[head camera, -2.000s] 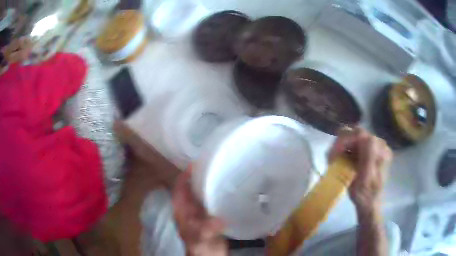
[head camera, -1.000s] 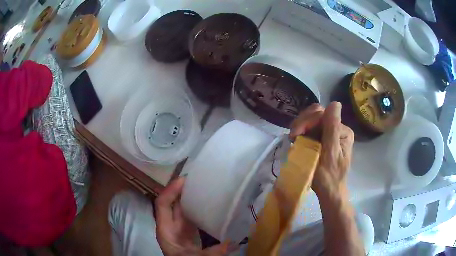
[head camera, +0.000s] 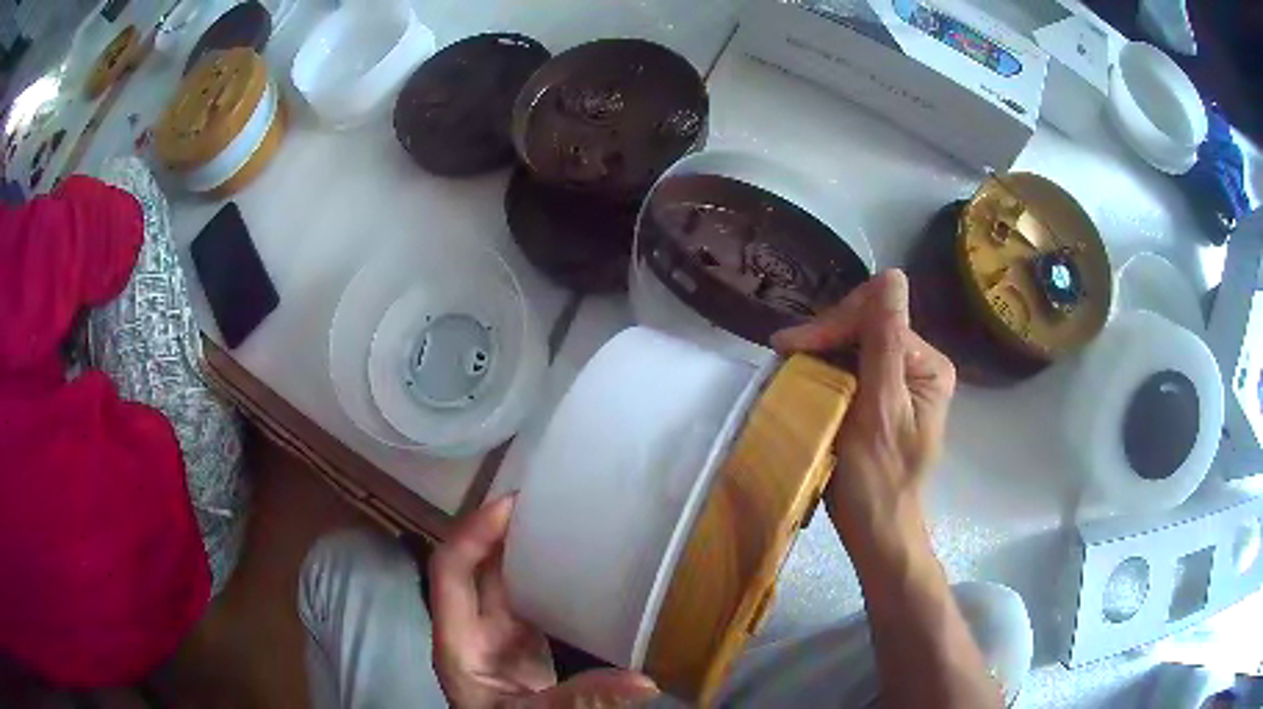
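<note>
My left hand (head camera: 485, 609) holds a white drum-shaped cover (head camera: 623, 478) from below and its left side, over the lap. My right hand (head camera: 880, 402) grips the upper edge of the wood-look base (head camera: 762, 513), fingertips near the rim where base and cover meet. The base sits against the cover's open end, with a thin pale rim between them. No wires show at the joint. The cover lies tilted on its side, base facing right. The inside of both parts is hidden.
Across the table lie dark brown bases (head camera: 616, 118), a white inner cup (head camera: 443, 360) in a clear drum, an open wood-look base (head camera: 1032, 270), a black phone (head camera: 234, 274), a white retail carton (head camera: 887, 69) and a cut-out insert (head camera: 1170, 575). A person in a red sleeve (head camera: 104, 513) is at left.
The wood-look base has closed against the cover. The opening and the thin wires seen between them a second ago are now hidden. My right hand has shifted slightly left with the base.
</note>
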